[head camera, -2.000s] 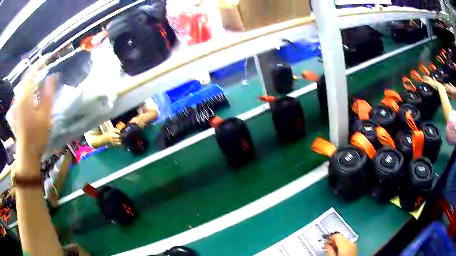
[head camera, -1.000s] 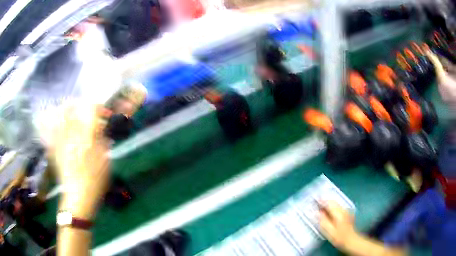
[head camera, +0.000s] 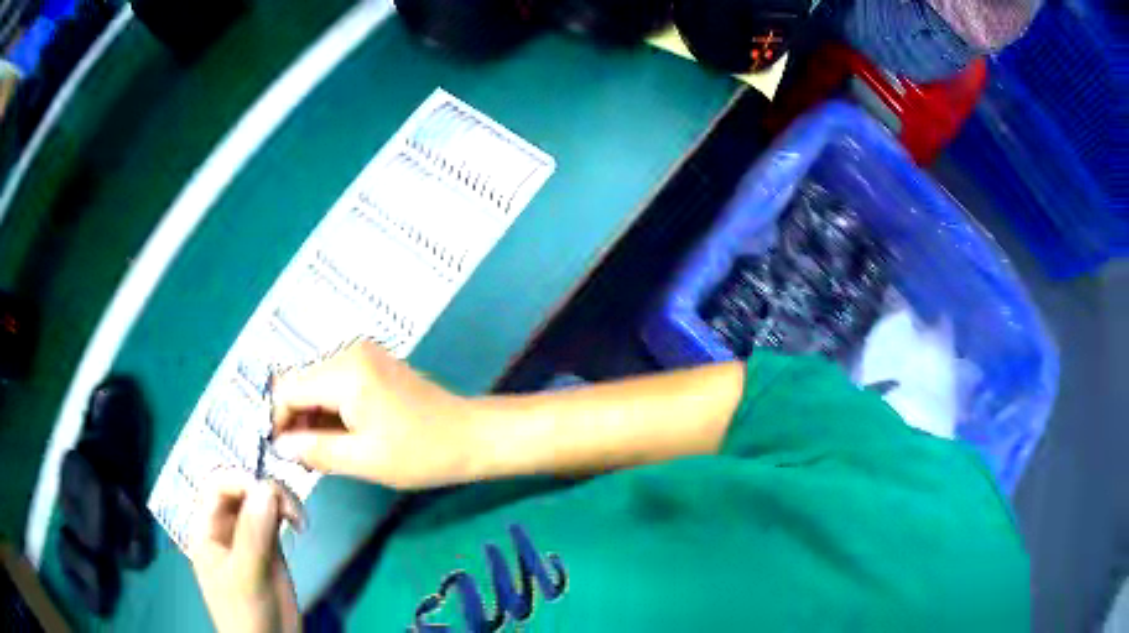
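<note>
A long white sheet (head camera: pixel 440 198) with columns of thin black arc strips lies on the green bench. My right hand (head camera: pixel 359 414) is over its near part, thumb and forefinger pinching a thin dark strip (head camera: pixel 265 427). My left hand (head camera: pixel 248 532) is just below, fingertips at the strip's lower end over the sheet's near corner. The strip runs between the fingertips of both hands; its exact shape is too small to tell. Black end covers (head camera: pixel 105 495) lie in a cluster on the bench to the left.
A blue lined bin (head camera: pixel 854 136) with small black pieces and white scrap stands below the bench edge at right. Black speakers (head camera: pixel 743 31) stand at the top. The conveyor's white edge (head camera: pixel 155 254) curves along the left. Blue crates (head camera: pixel 1052 136) and another person's clothing are at upper right.
The view has turned down towards the bench and bin. My left hand has come down from the overhead shelf to the sheet, beside my right hand. A strip now shows between the fingertips.
</note>
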